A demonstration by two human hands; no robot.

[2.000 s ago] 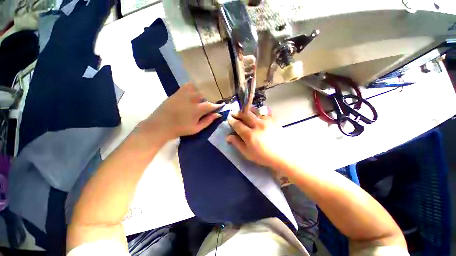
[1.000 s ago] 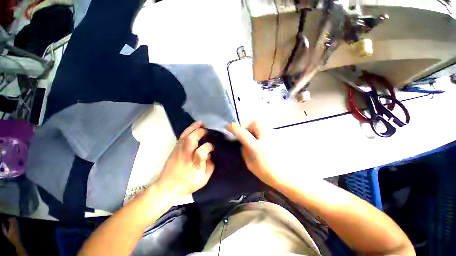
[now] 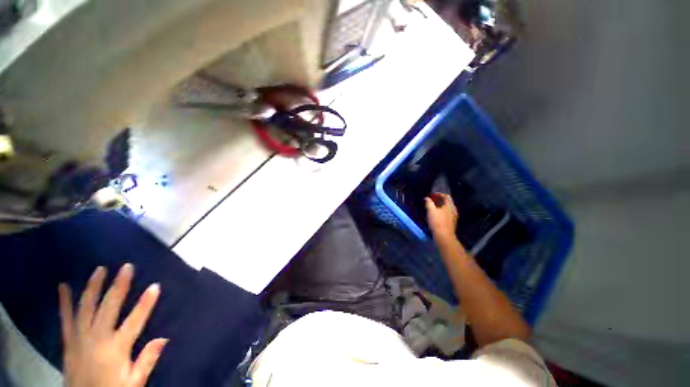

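A navy panel lies at the lower left, partly on the white table and reaching towards my lap. My left hand rests on it with the fingers spread. A pale grey-blue cloth edge shows at the far lower left. My right hand is inside the blue plastic crate, over dark cloth. Its fingers are curled; whether they grip the cloth is not clear. The needle area of the sewing machine is blurred at the left.
The cream machine head fills the upper left. Red- and black-handled scissors lie on the white table beside thin dark slivers. A dark grey seat-like surface and crumpled grey cloth are between table and crate.
The view has swung right towards the crate. My right hand has left the cloth at the table and reached into the crate. My left hand now lies spread on the navy panel.
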